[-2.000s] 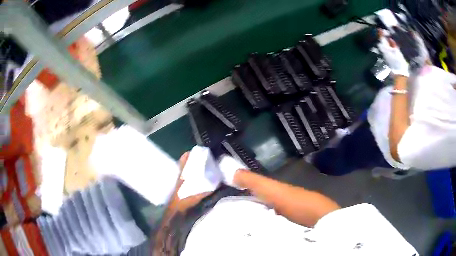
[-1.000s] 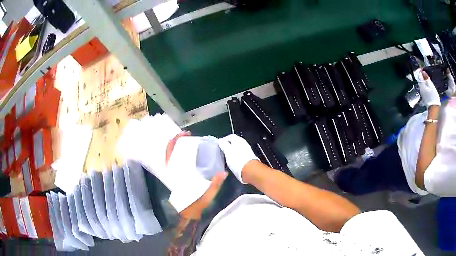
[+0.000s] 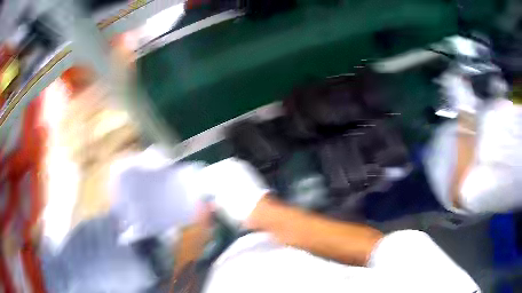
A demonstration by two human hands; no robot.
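Note:
The picture is strongly blurred. A pale grey-white bagged unit (image 3: 157, 200) is in front of me, left of centre. My bare left hand (image 3: 201, 214) is at its lower right end and appears closed on it; most of this hand is hidden or smeared. My right hand (image 3: 232, 186), in a white glove, is at the right end of the bagged unit. Its fingers merge with the pale sleeve, so its grip is unclear. The sleeve stack behind is largely covered by the bagged unit.
Black units (image 3: 343, 154) lie in rows on the green bench (image 3: 229, 74) by its pale rail (image 3: 229, 129). Bagged units (image 3: 94, 260) stand lower left, below the plywood board (image 3: 106, 134). Orange boxes (image 3: 17, 189) are far left. A gloved co-worker (image 3: 498, 149) is at right.
The bagged unit and both my hands have moved left, off the spot where they were together over the sleeve stack's right end. The view has shifted and blurred.

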